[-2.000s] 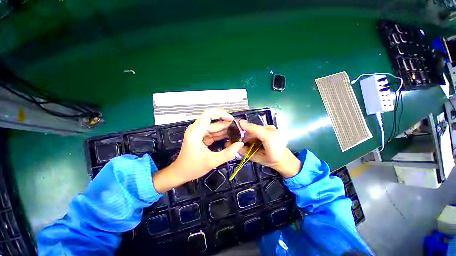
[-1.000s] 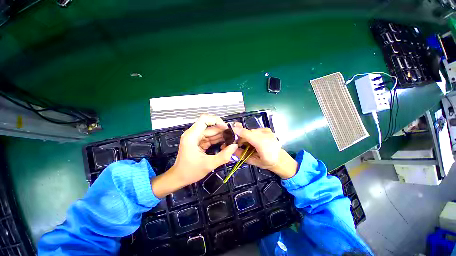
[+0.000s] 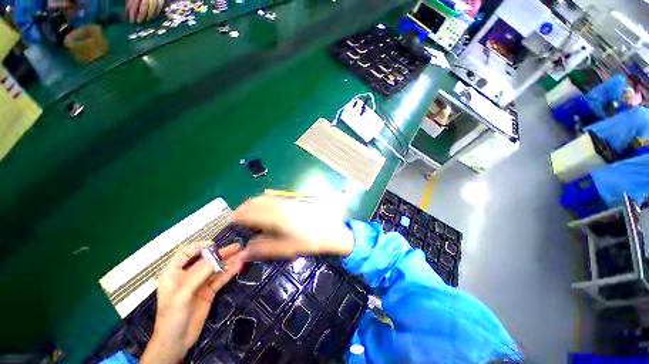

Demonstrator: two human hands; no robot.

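My left hand (image 3: 186,284) is at the lower left over the black blister tray (image 3: 260,298). It holds a small module (image 3: 213,259) between thumb and fingers, with a pale, shiny side showing. My right hand (image 3: 288,227) is blurred, just right of and above the module, palm down. Its fingertips are close to my left fingertips; contact is unclear. The yellow tweezers (image 3: 285,194) show as a thin, blurred line along the right hand's upper edge; their points cannot be made out.
A white striped strip sheet (image 3: 167,249) lies beyond the tray. A dark loose module (image 3: 257,168), tan strip sheet (image 3: 343,153) and white power strip (image 3: 362,119) lie on the green bench. More blister trays (image 3: 384,57) are at right. People in blue sit at far right; another person's hand (image 3: 144,10) shows at top left.
The view has swung right, so bench items appear farther left. My right hand has come off the module and turned palm down; the left hand keeps the module.
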